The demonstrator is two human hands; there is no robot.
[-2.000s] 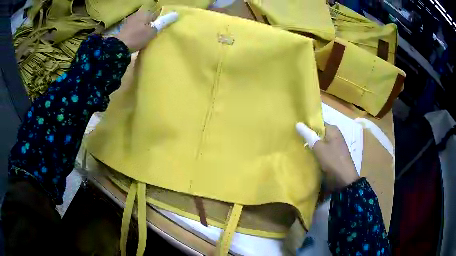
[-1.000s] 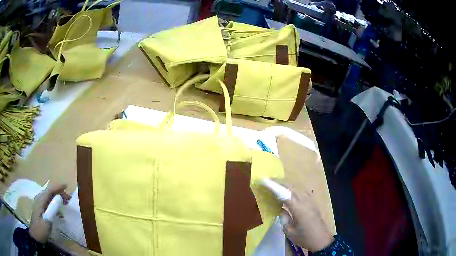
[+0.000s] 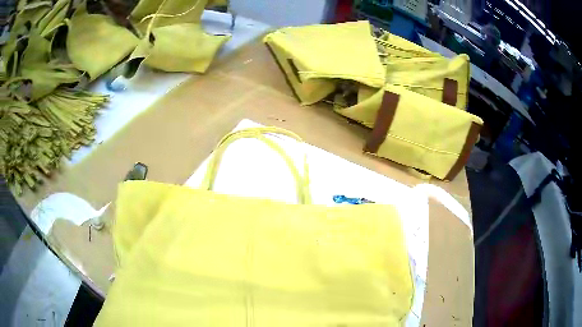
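Observation:
A yellow tote bag fills the lower middle of the view, its plain face with the centre seam up. Its looped yellow handles lie beyond its top edge on a white sheet. The bag's lower part is cut off by the picture's bottom edge. Neither my left hand nor my right hand shows in the picture.
Other yellow bags with brown bands lie at the far right of the tan table. Thin yellow straps are heaped far left. A blue tangle and a small dark object lie beyond the bag.
The bag's brown-banded underside no longer shows; its plain face does. Both hands have gone out of view. The view has swung left, so the other bags appear further right.

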